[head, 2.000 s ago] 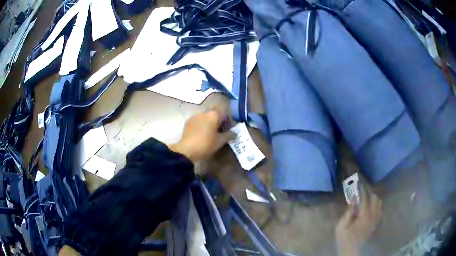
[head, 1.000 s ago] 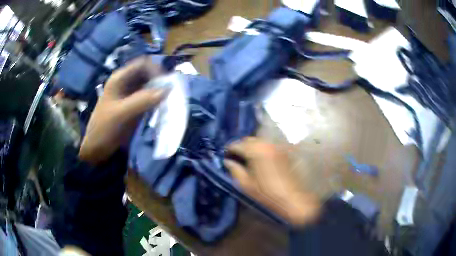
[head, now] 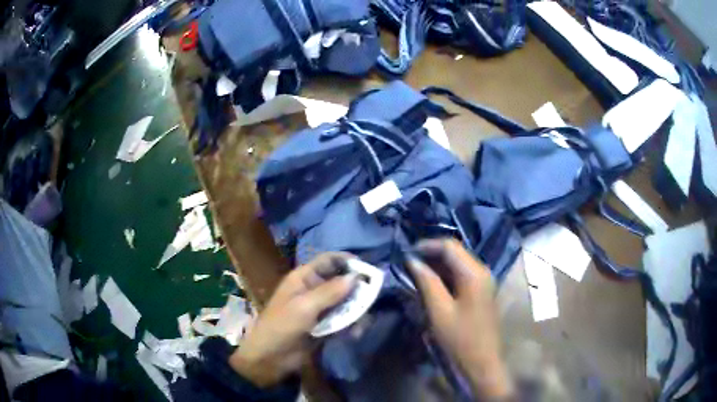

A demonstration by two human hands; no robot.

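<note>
My left hand holds a white bundle ticket with a dark hole mark and faint print, over the near part of the blue cut-piece bundles. My right hand is beside it with thumb and fingers close together at a dark tie strip; the fingertips are blurred, but they seem to pinch it. Blue bundles tied with dark strips lie just beyond my hands. A small white ticket lies on them. Another tied blue bundle lies to their right.
A large tied bundle and red-handled object lie at the far left of the brown table. Strips with white tops lie far right. White scraps lie right. The green floor, littered with paper, is left of the table edge.
The view has swung left from the rolled bundles to the tied bundles and floor. My left hand with the ticket has come down close to my right hand.
</note>
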